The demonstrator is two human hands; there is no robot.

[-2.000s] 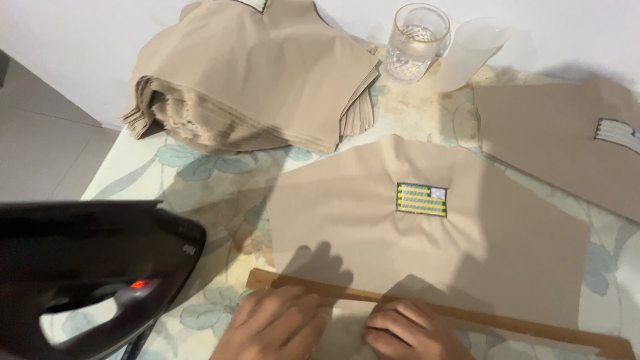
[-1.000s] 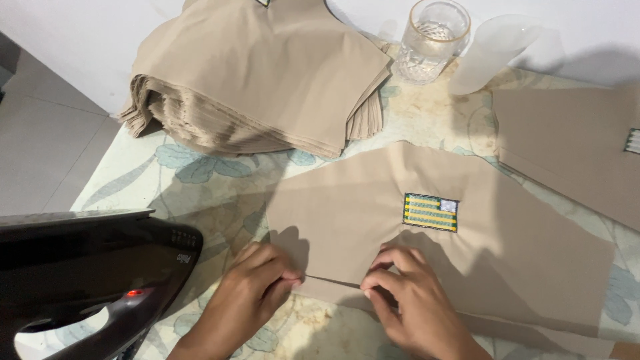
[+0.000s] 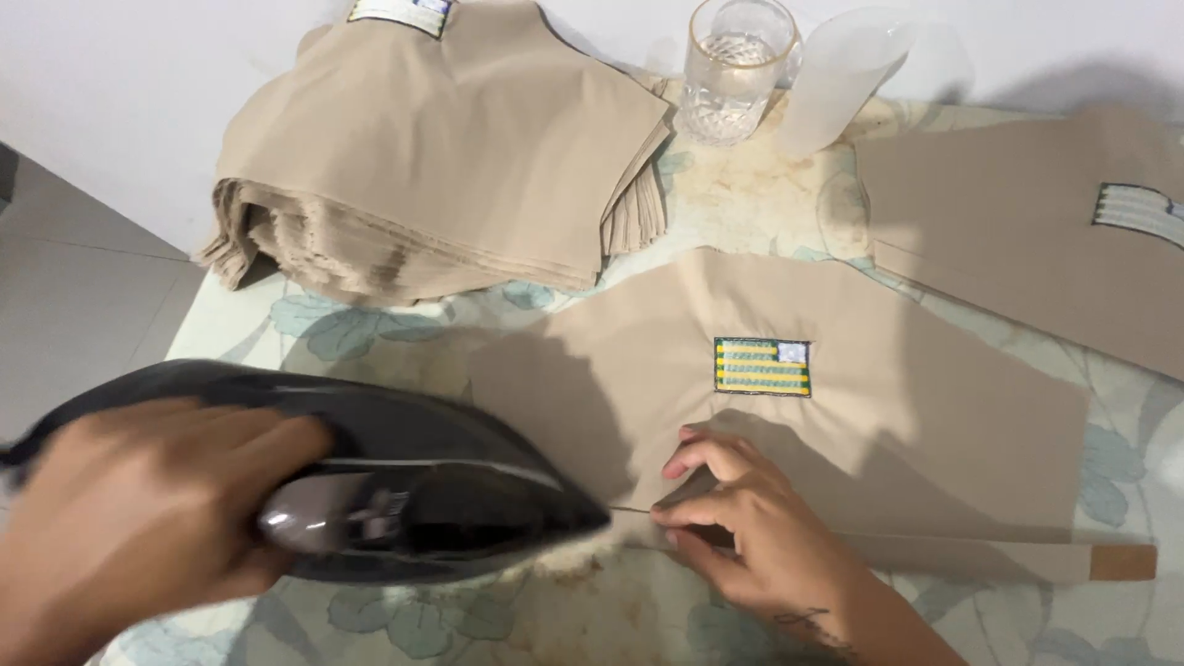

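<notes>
My left hand (image 3: 176,490) grips the handle of a black clothes iron (image 3: 444,499), whose tip points right over the lower left edge of a beige fabric panel (image 3: 962,398). A striped embroidered patch (image 3: 762,367) in green, yellow and white sits on the panel. The panel's lower edge is folded up, with a brown strip (image 3: 1123,562) showing at its right end. Just right of the iron's tip, my right hand (image 3: 731,518) rests its fingertips on the fold, thumb and fingers close together. The iron hides the fold's left part.
A thick stack of beige fabric pieces (image 3: 444,148) lies at the back left. Behind the panel stand a glass of clear liquid (image 3: 735,79) and a translucent cup (image 3: 837,83). Another patched beige piece (image 3: 1008,231) lies at the right, on a floral tablecloth (image 3: 407,620).
My left hand has left the fabric edge and taken hold of the iron, which has moved right from the table's left side onto the panel. My right hand remains at the fold.
</notes>
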